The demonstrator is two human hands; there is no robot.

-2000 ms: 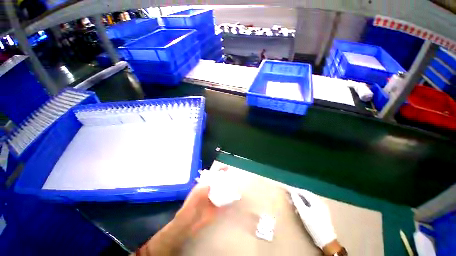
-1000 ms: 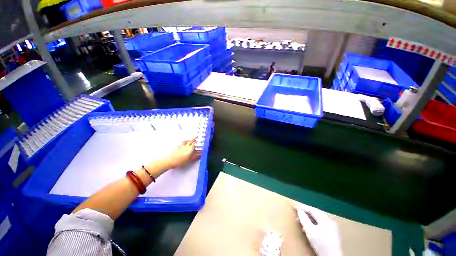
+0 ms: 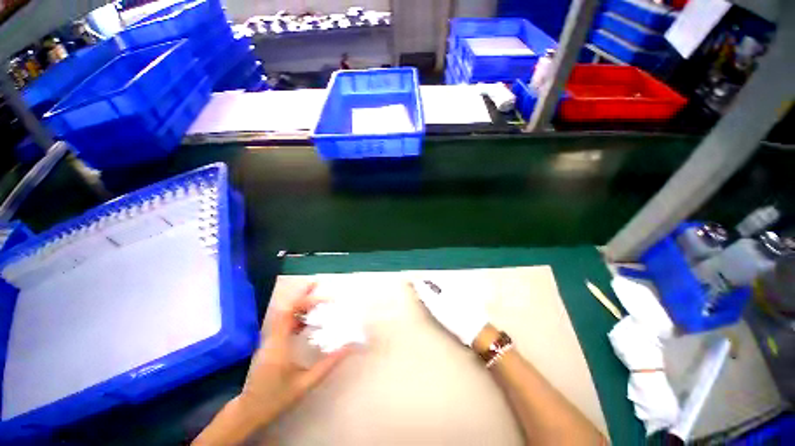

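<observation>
My bare left hand (image 3: 292, 353) is over the left part of the tan work sheet (image 3: 418, 383), with thumb and fingers around a group of white plastic units (image 3: 335, 326). The group is blurred, so its outline and the count of units are unclear. My right hand (image 3: 449, 307), in a white glove, rests on the upper middle of the sheet, fingers pointing up and left. A small dark mark shows near its fingertips; whether it holds anything is unclear. The blue tray (image 3: 240, 287) at the left holds white units in rows along its back and right edges.
A green mat (image 3: 571, 283) borders the sheet. A blue bin (image 3: 413, 146) stands beyond the dark green belt (image 3: 418, 205). At the right are a white cloth (image 3: 643, 357), a thin stick (image 3: 603, 300), a post (image 3: 697, 165) and bottles (image 3: 735, 261) by a small blue box. A red bin (image 3: 610, 106) stands behind.
My left hand has moved from the tray's right edge to the sheet, around the white units. The view has swung right, showing the cloth and bottles. My right hand stays over the sheet.
</observation>
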